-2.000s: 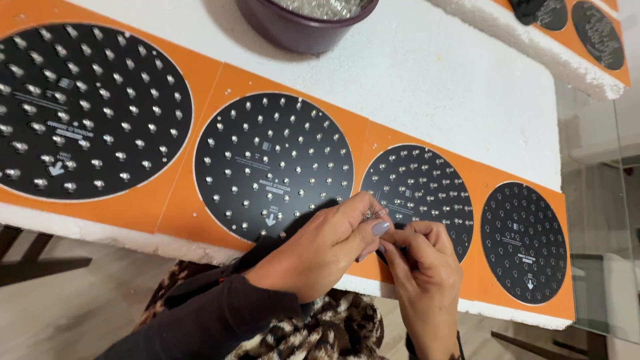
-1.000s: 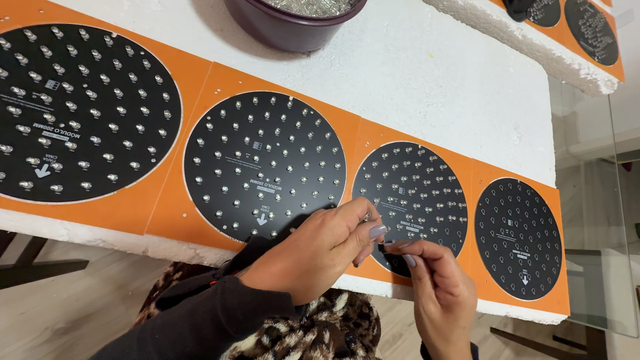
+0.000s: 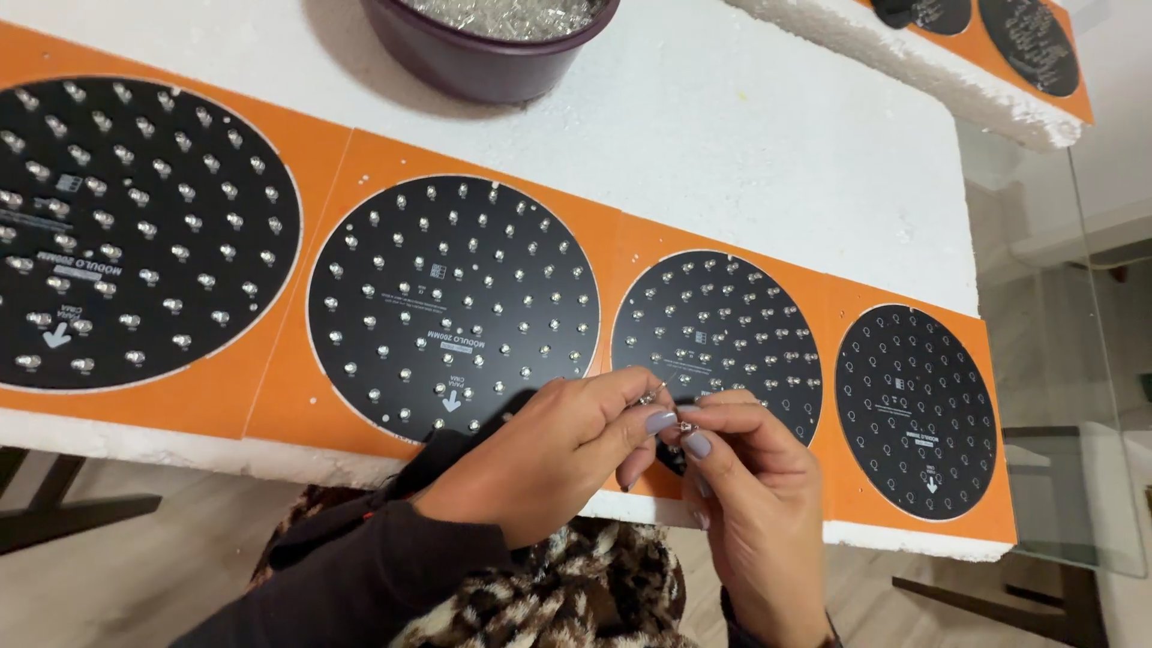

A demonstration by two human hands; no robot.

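My left hand [image 3: 576, 441] pinches small clear LEDs [image 3: 650, 394] with thin wire leads between thumb and fingers. Close beside it, my right hand [image 3: 751, 468] grips another small clear LED [image 3: 688, 427] at its fingertips. Both hands are above the lower edge of a round black circuit board [image 3: 711, 324] in an orange panel, set with many clear LEDs. To the left lie two more such boards, one in the middle [image 3: 504, 306] and a larger-looking one [image 3: 162, 225], both dotted with LEDs. The rightmost round board [image 3: 918, 405] shows only printed outlines.
A purple bowl [image 3: 486, 67] full of clear LEDs stands on the white foam slab [image 3: 765, 153] behind the panels. Another foam slab [image 3: 1008, 121] carries more orange panels at the upper right. Glass [image 3: 1048, 360] and dark wooden legs [image 3: 999, 607] appear at the right.
My right hand moved away from the left about a second ago and is now back close to it. The left hand stays near the same board.
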